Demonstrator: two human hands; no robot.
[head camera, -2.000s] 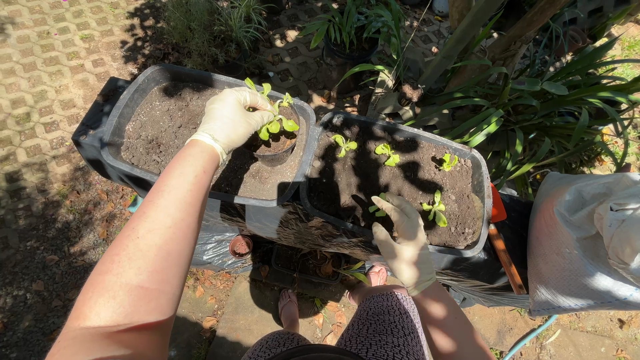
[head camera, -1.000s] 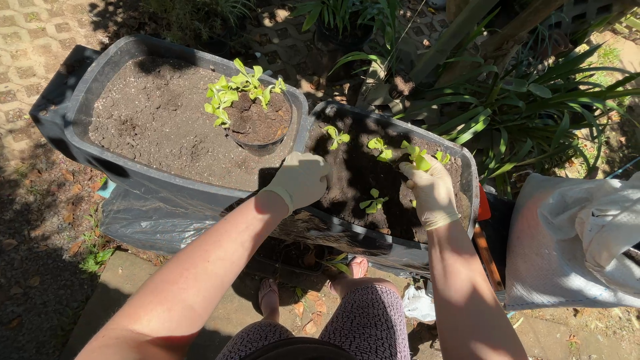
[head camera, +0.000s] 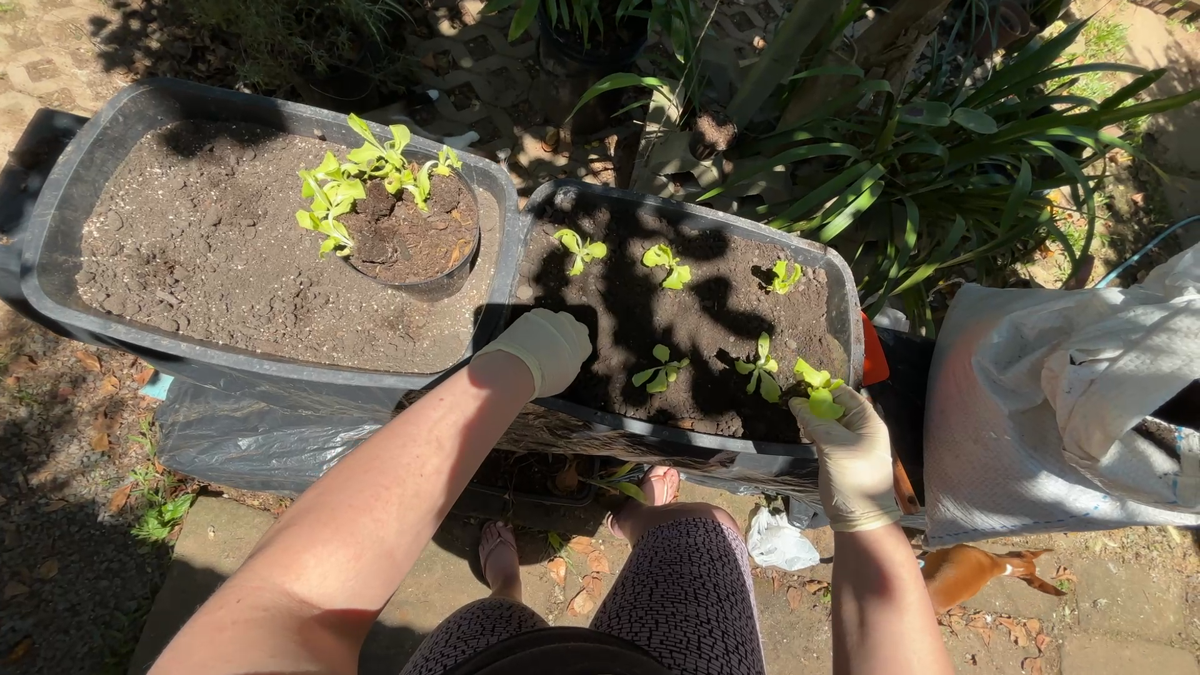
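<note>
My left hand (head camera: 548, 351), in a pale glove, is closed over the near left corner of the right black planter (head camera: 680, 208); whether something is inside the fist is hidden. Gloved too, my right hand (head camera: 848, 455) holds a small light-green seedling (head camera: 819, 389) at that planter's near right corner. Several seedlings stand in its dark soil, among them one (head camera: 760, 367) just left of my right hand and another (head camera: 660, 370) between the hands. A round black pot (head camera: 436, 284) with soil and a cluster of seedlings (head camera: 328, 197) rests on the soil of the left planter (head camera: 187, 356).
A white woven sack (head camera: 1012, 412) stands right of the planters, beside an orange-red tool part (head camera: 873, 352). Strappy-leaved plants (head camera: 872, 187) grow behind. Below are a crumpled white plastic bag (head camera: 780, 540) and a brown dog (head camera: 970, 574), near my feet.
My left hand has moved from the round pot to the right planter's near left corner. My right hand has gone to its near right corner with a seedling. The dog has come into view.
</note>
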